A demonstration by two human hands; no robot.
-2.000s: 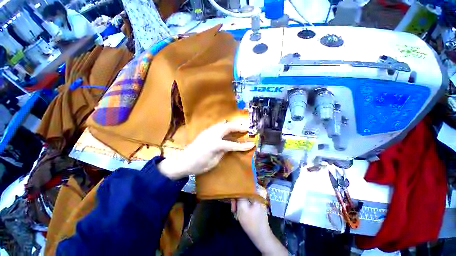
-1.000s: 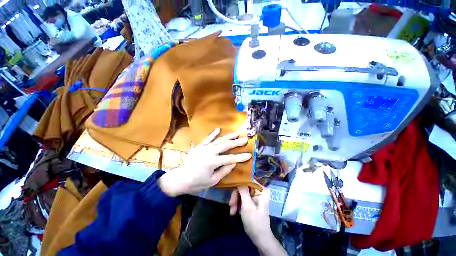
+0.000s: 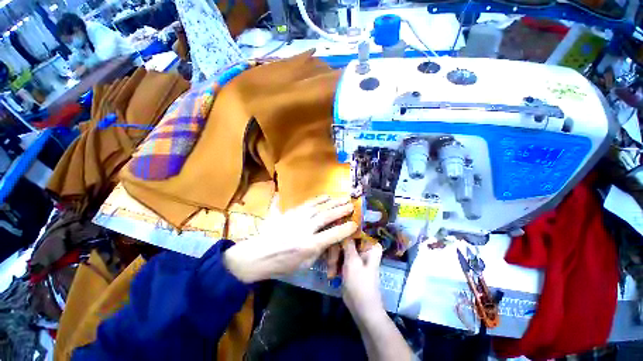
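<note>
A brown fabric panel (image 3: 299,134) lies on the machine table, its right edge at the needle area (image 3: 362,176) of the white and blue overlock machine (image 3: 486,92). My left hand (image 3: 292,240) lies on the panel's near end, fingers apart and pointing at the needle area, pressing the cloth. My right hand (image 3: 362,271) pinches the near end of the panel at the table's front edge, just below the left fingertips. The right fingertips are partly hidden by cloth. Multicoloured thread trimmings (image 3: 386,236) lie just right of the hands.
Orange-handled snips (image 3: 483,300) lie right of the needle area, beside a red cloth (image 3: 564,275). A plaid piece (image 3: 169,141) lies on brown panels at the left. A brown bundle with a blue tie (image 3: 130,99) is further left. A person (image 3: 102,42) is in the left background.
The brown panel's near end has moved forward toward the needle area, and less of it shows before the machine. My right hand has moved forward with it; my left hand has shifted slightly nearer the right.
</note>
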